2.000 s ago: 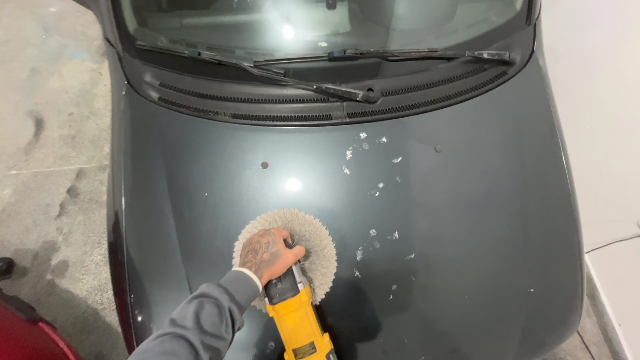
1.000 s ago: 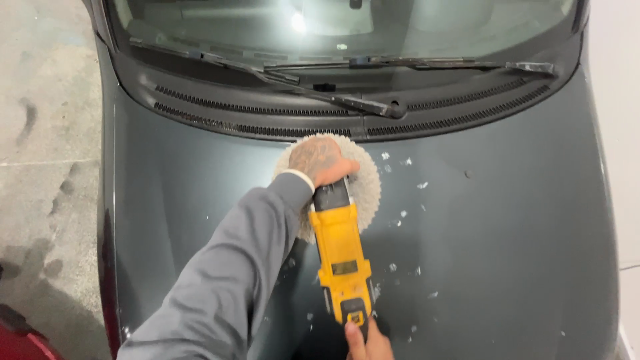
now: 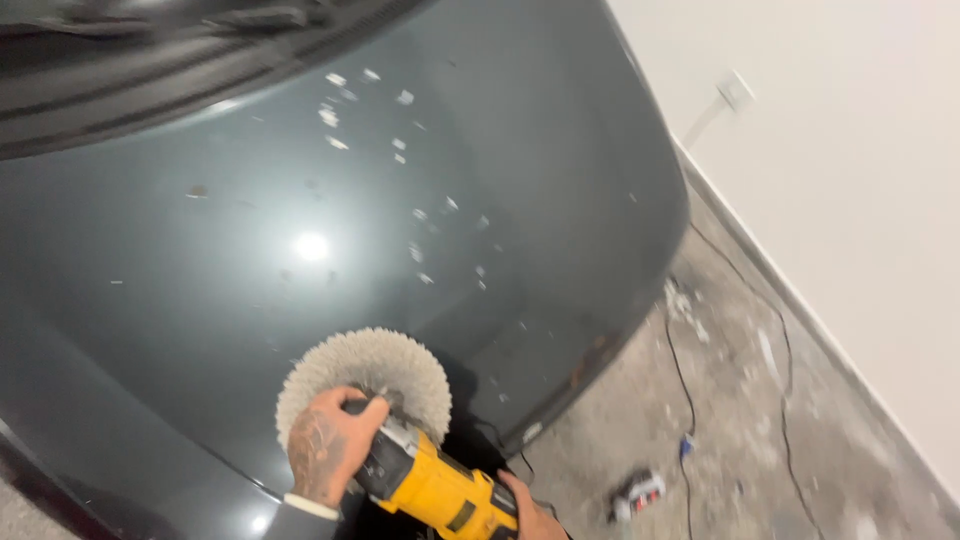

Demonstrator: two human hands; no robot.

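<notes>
My left hand, tattooed and in a grey sleeve, is closed around the head of a yellow and black rotary polisher. At the tool's rear handle, near the bottom edge, my right hand grips it. The polisher's round, off-white wool pad is over the near part of a dark grey car hood; whether it touches the paint cannot be told. Several white chipped spots mark the hood, and a bright light reflection lies left of them.
Blurred wipers and a black cowl border the hood at upper left. A white wall with an outlet stands at right. Cords run over the concrete floor, near a small grey and red object.
The polisher, held in both my hands, has moved from near the cowl back to the hood's near part. The view has swung to the right, showing the floor and cords.
</notes>
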